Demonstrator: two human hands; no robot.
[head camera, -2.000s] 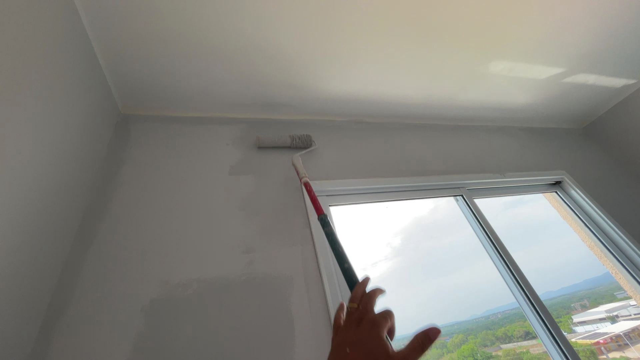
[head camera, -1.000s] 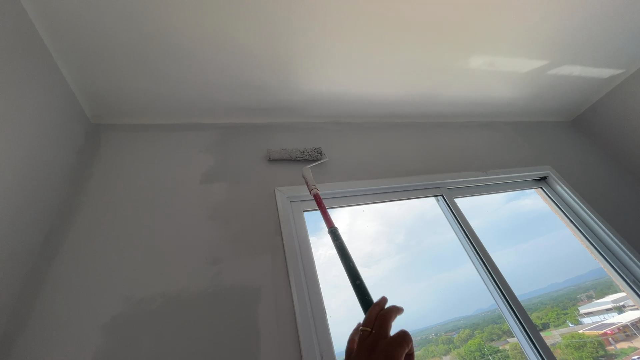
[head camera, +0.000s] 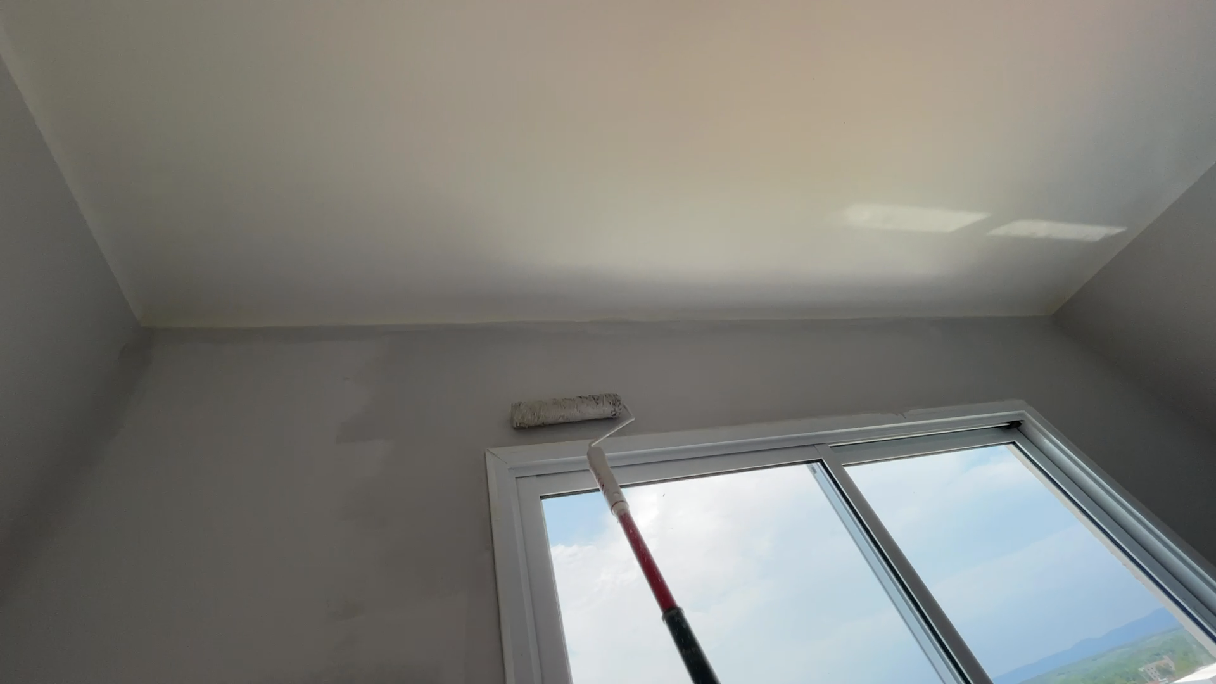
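Note:
A paint roller with a grey, paint-covered sleeve (head camera: 566, 410) lies against the grey wall just above the window frame's top left part. Its bent wire arm runs to a pale handle (head camera: 607, 480), which joins a red and dark green extension pole (head camera: 646, 560). The pole crosses in front of the left window pane and leaves the view at the bottom edge. Neither of my hands shows now, so what grips the pole's lower end is hidden. Darker patches of paint (head camera: 366, 418) mark the wall left of the roller.
A sliding window with a light metal frame (head camera: 665, 454) fills the lower right. The pale ceiling (head camera: 570, 171) meets the wall above the roller. Side walls stand at the left (head camera: 47, 313) and right (head camera: 1159, 285).
The hand seen low on the pole in both earlier frames has left the view. The roller has come closer to the top of the window frame. The view has tilted upward.

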